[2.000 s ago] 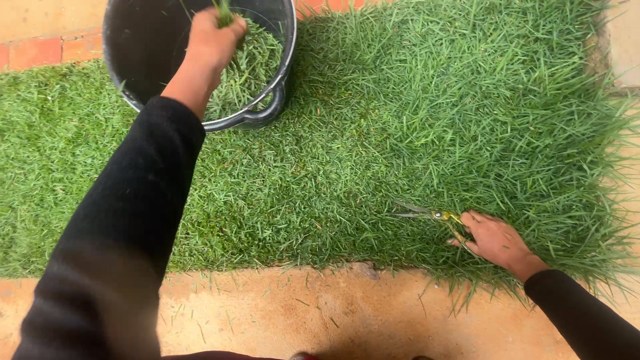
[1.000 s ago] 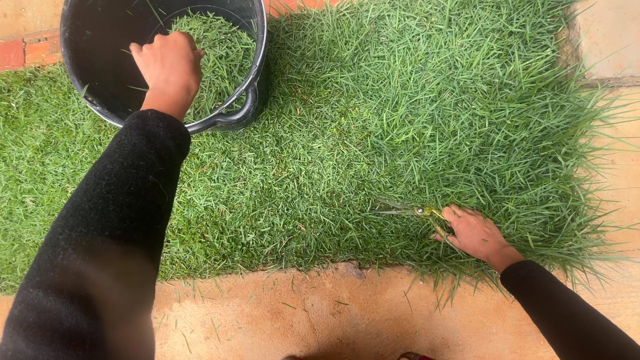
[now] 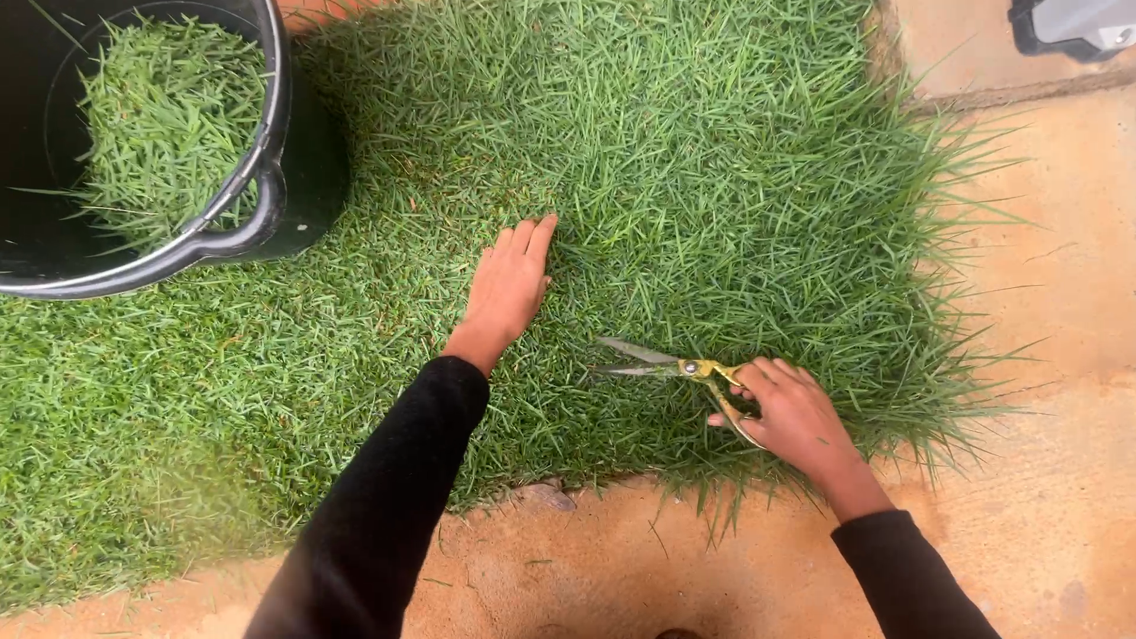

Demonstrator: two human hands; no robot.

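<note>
My left hand (image 3: 513, 280) rests on the grass (image 3: 674, 177), palm down, fingers pointing away from me, with nothing seen in it. To its right my right hand (image 3: 794, 417) grips the yellow handles of a pair of scissors (image 3: 690, 366); their metal blades are spread and point left over the grass. A black plastic bucket (image 3: 266, 209) stands at the upper left, holding cut grass blades (image 3: 169, 124). The grass is shorter on the left and longer on the right.
An orange-brown paved surface (image 3: 603, 568) runs along the near edge of the grass and up its right side (image 3: 1047, 266). A stone slab (image 3: 958, 44) lies at the upper right, with a grey and black object (image 3: 1078, 27) on it. A small stone (image 3: 548, 495) sits at the near edge.
My left hand has moved from over the bucket down to the grass, and the clump it held two seconds ago is no longer in it. My right hand still holds the scissors.
</note>
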